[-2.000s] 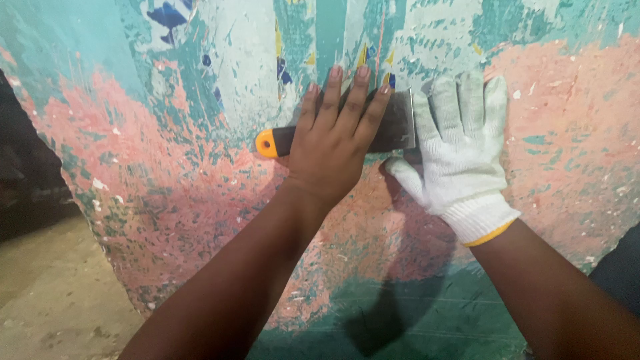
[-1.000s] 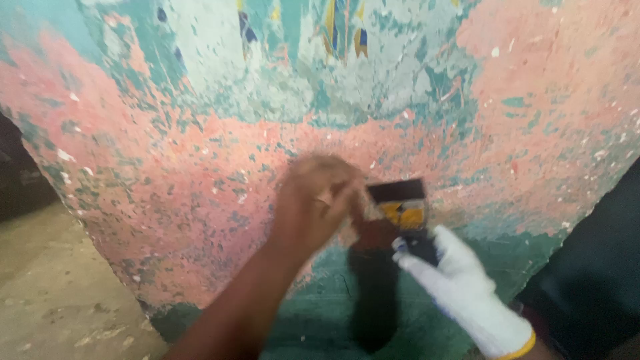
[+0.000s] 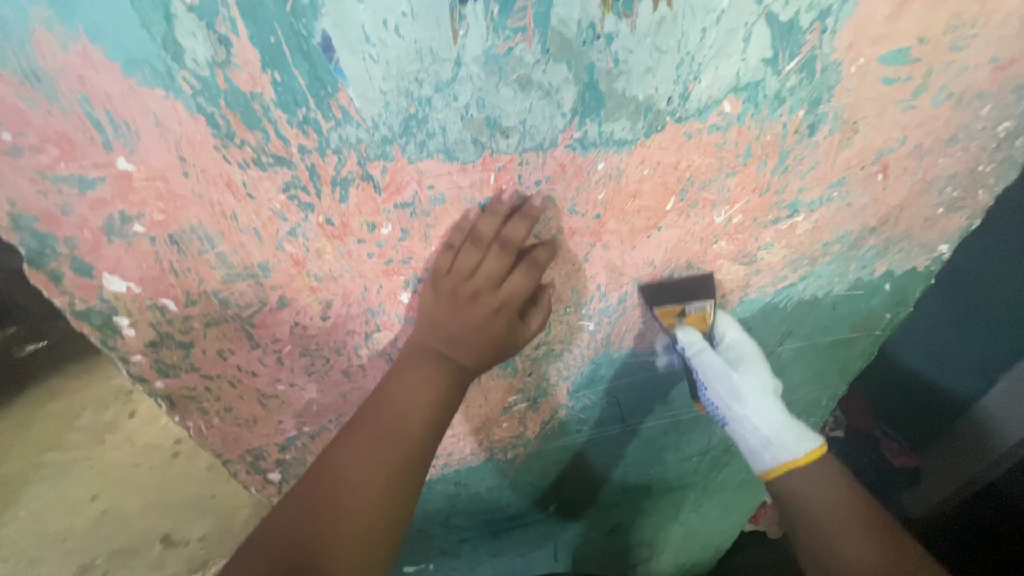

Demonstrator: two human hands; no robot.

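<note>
My bare left hand (image 3: pixel 492 288) lies on the wall with its fingers pointing up, over the pink, patchy paint (image 3: pixel 360 280). To its right, my right hand (image 3: pixel 736 384), in a white knitted glove with a yellow cuff, is shut on the handle of a wide-bladed paint scraper (image 3: pixel 680 300). The scraper's dark blade points up, close to where pink meets green; whether its edge touches the wall cannot be told. Flaked teal and pale paint (image 3: pixel 512 88) covers the upper wall, smooth green paint (image 3: pixel 496 520) the lower part.
A chipped wall edge (image 3: pixel 144 392) runs down on the left, beside a stained concrete floor (image 3: pixel 88 472). Another edge (image 3: pixel 888 336) slants down on the right, with a dark area behind it. Small white flecks dot the pink paint.
Two seconds ago my left hand lay over the scraper's handle; now the gloved right hand holds the scraper, and my left hand lies on the wall alone. The view has shifted lower on the wall.
</note>
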